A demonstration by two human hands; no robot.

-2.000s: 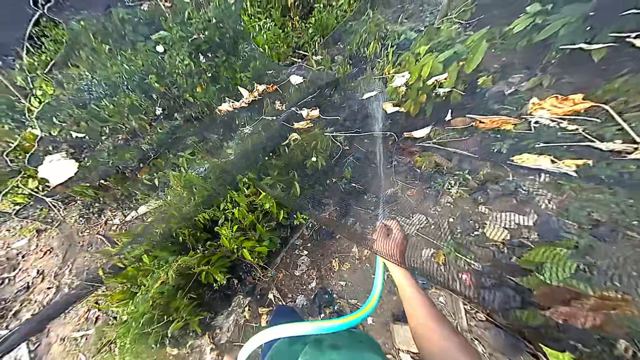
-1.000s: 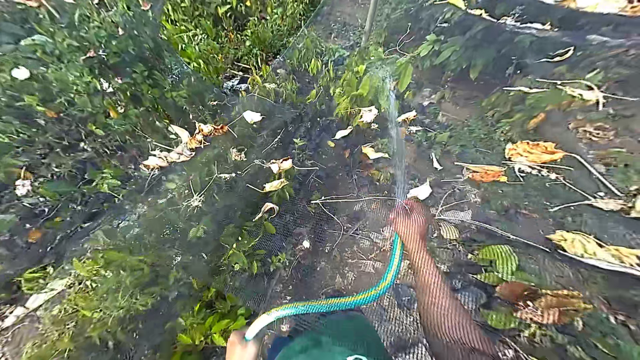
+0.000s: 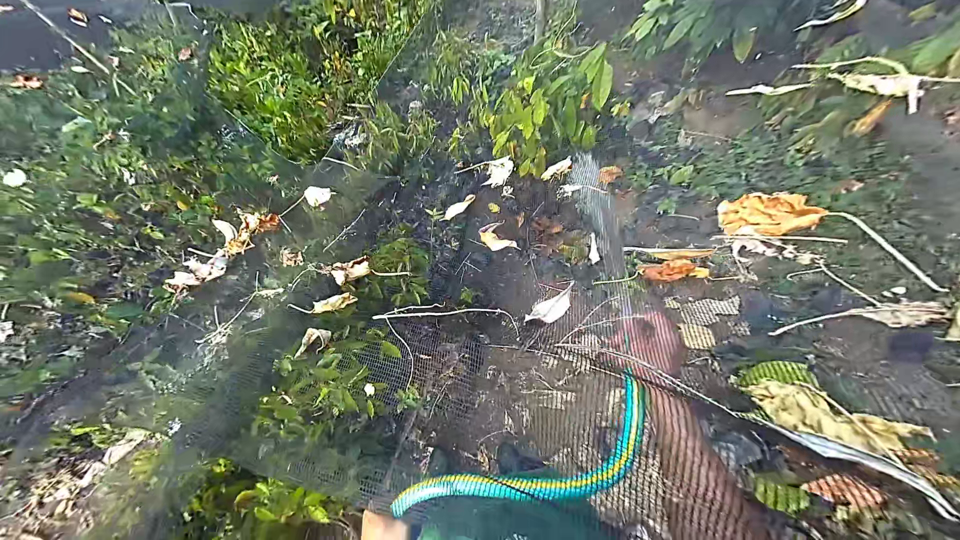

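Observation:
A mesh netting lies between the camera and my right hand (image 3: 651, 346), which is closed around the end of a teal hose with a yellow stripe (image 3: 636, 420). From that end a spray of water (image 3: 600, 214) goes forward, away from me. The hose bends down and crosses to the left at the bottom edge, where part of my left hand (image 3: 385, 525) shows at the hose; most of it is cut off by the frame, and its fingers are hard to make out. Green cloth (image 3: 510, 519) is below the hose.
Dry leaves, among them a curled orange one (image 3: 772, 214), and thin twigs rest on the netting (image 3: 420, 360). Leafy green plants (image 3: 292, 67) grow at the left and ahead. A pale cord-like edge (image 3: 862, 450) runs along the lower right. Bare soil and litter show beneath.
Two seconds ago my right hand was seen uncovered; now the mesh covers it and the forearm. My left hand, unseen in the oldest frame, shows at the bottom. Water keeps spraying. The view has shifted.

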